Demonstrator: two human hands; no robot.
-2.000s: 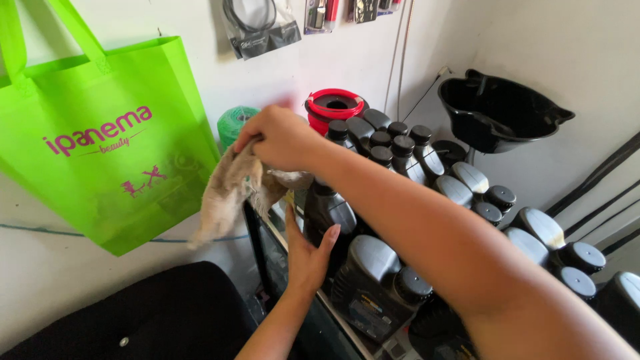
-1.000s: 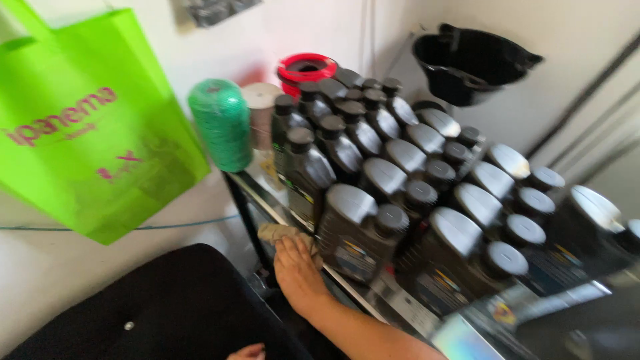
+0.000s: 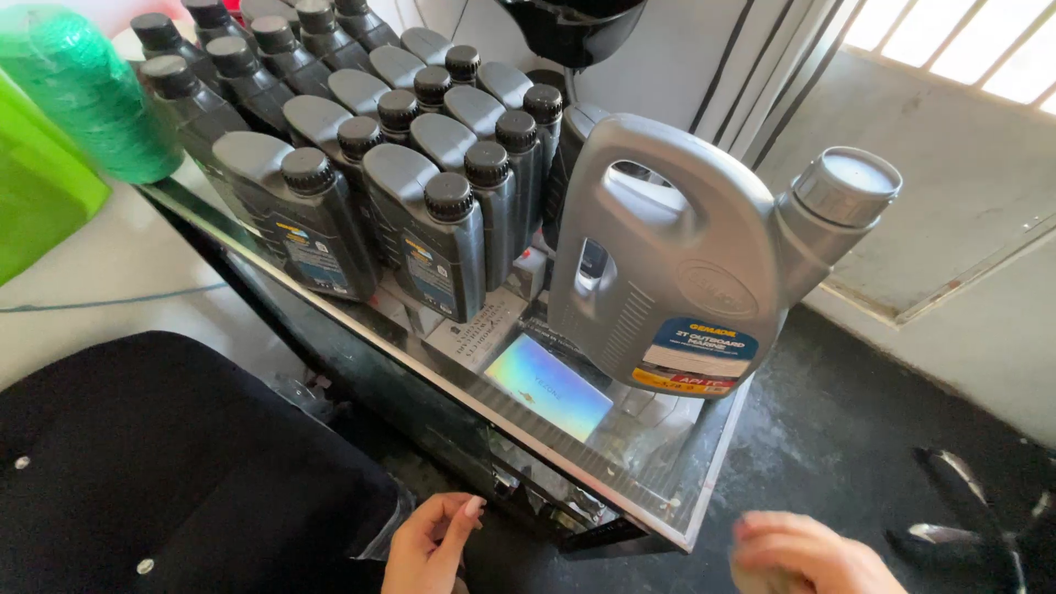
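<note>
My left hand (image 3: pixel 433 540) is at the bottom centre, below the front edge of the glass display case (image 3: pixel 396 363). Its thumb and fingers are drawn together, with nothing seen between them. At the lower right, my right hand (image 3: pixel 796 549) is blurred, its fingers curled, off the case's right corner; whether it holds anything cannot be told. A large silver-grey plastic oil jug (image 3: pixel 660 239) stands upright at the right end of the case. Left of it are several rows of black plastic oil bottles (image 3: pixel 330 239). An iridescent box (image 3: pixel 549 386) lies flat between bottles and corner.
A black padded chair (image 3: pixel 190 470) is at the lower left. A wrapped green spool of twine (image 3: pixel 87 99) stands at the case's left end beside a bright green bag (image 3: pixel 41 181). A black basin (image 3: pixel 573 29) is behind the bottles. Metal legs (image 3: pixel 961 478) stand on the dark floor at right.
My right hand, which held a beige cloth and then pressed it at the case's front edge, has moved away to the right. The cloth is not plainly seen now. The view has swung right.
</note>
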